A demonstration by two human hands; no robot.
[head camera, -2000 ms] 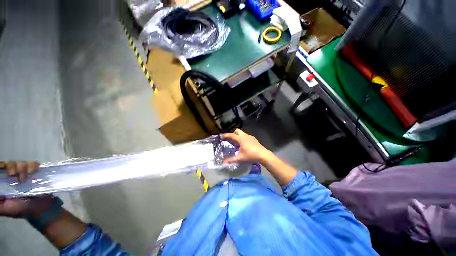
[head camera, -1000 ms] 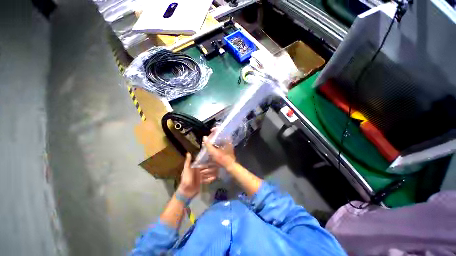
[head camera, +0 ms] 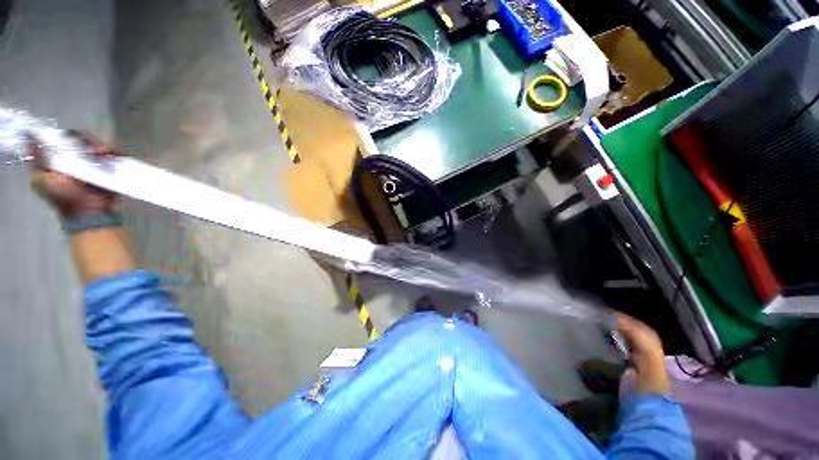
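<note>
A long white trim strip point(head camera: 242, 214) runs slantwise across the view in front of me, high at the left and lower toward the right. A clear plastic sleeve point(head camera: 449, 273) trails from its right end. My left hand point(head camera: 76, 180) holds the strip near its far left end, where more crinkled film shows. My right hand point(head camera: 639, 346) is at the lower right, closed on the end of the stretched sleeve. The sleeve between strip and right hand is empty and blurred.
A green-topped side table point(head camera: 467, 135) holds a bagged cable coil point(head camera: 382, 63), yellow tape roll point(head camera: 546, 92) and blue screw bin point(head camera: 532, 25). At right, a housing with black heatsink point(head camera: 763, 153) stands on a green bench. A person's mauve sleeve point(head camera: 745, 409) shows lower right.
The strip has swung from pointing at the side table to lying across my front. My hands have moved far apart, and the sleeve is now drawn partly off the strip toward the right.
</note>
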